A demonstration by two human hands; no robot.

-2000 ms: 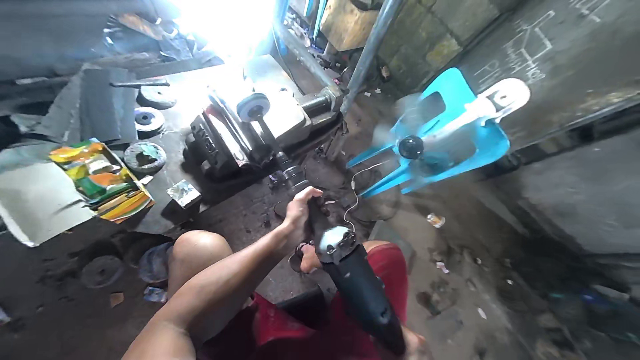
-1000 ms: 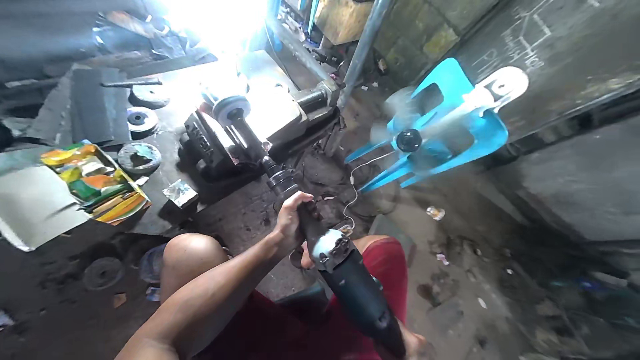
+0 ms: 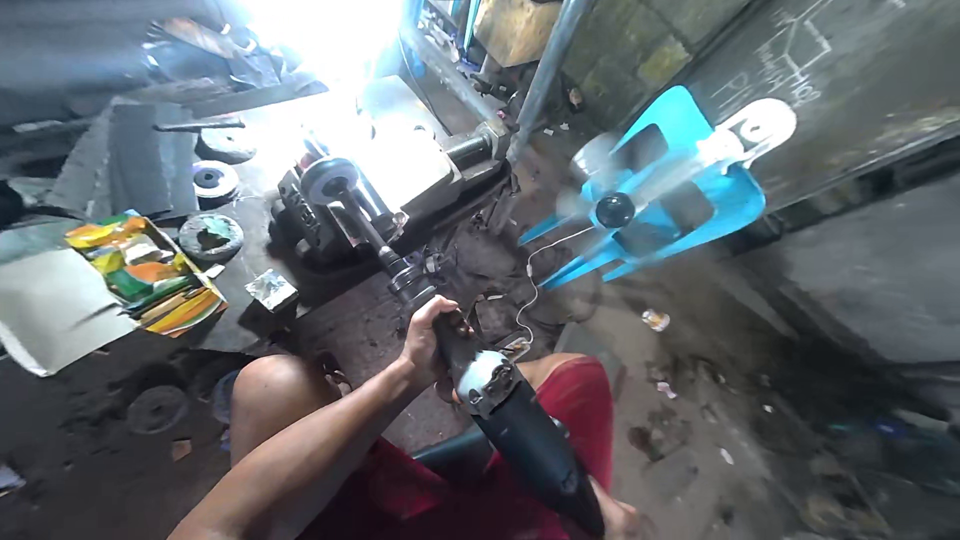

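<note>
A long power grinder [image 3: 525,442] with a dark body lies diagonally across my lap. My left hand [image 3: 431,341] is wrapped around its neck, below the collar. At the body's rear end is my right hand [image 3: 616,519], mostly hidden behind the tool and cut off by the lower edge. From the neck a thin shaft runs up to a round grinding wheel [image 3: 328,180], which is over a metal cylindrical workpiece [image 3: 375,196] at the bench vise [image 3: 322,225]. Whether wheel and workpiece touch I cannot tell; glare washes out the area behind.
Left on the bench are an open carton [image 3: 169,277] of colourful packets, several abrasive wheels [image 3: 215,181] and a foil-like packet [image 3: 271,290]. To the right, a small fan [image 3: 615,210] with blurred blades is in front of a blue plastic chair [image 3: 675,187]. A white cord [image 3: 530,281] trails across the floor.
My left hand and the grinder have shifted slightly; the wheel has moved a little up and left relative to the vise. Both hands keep their hold.
</note>
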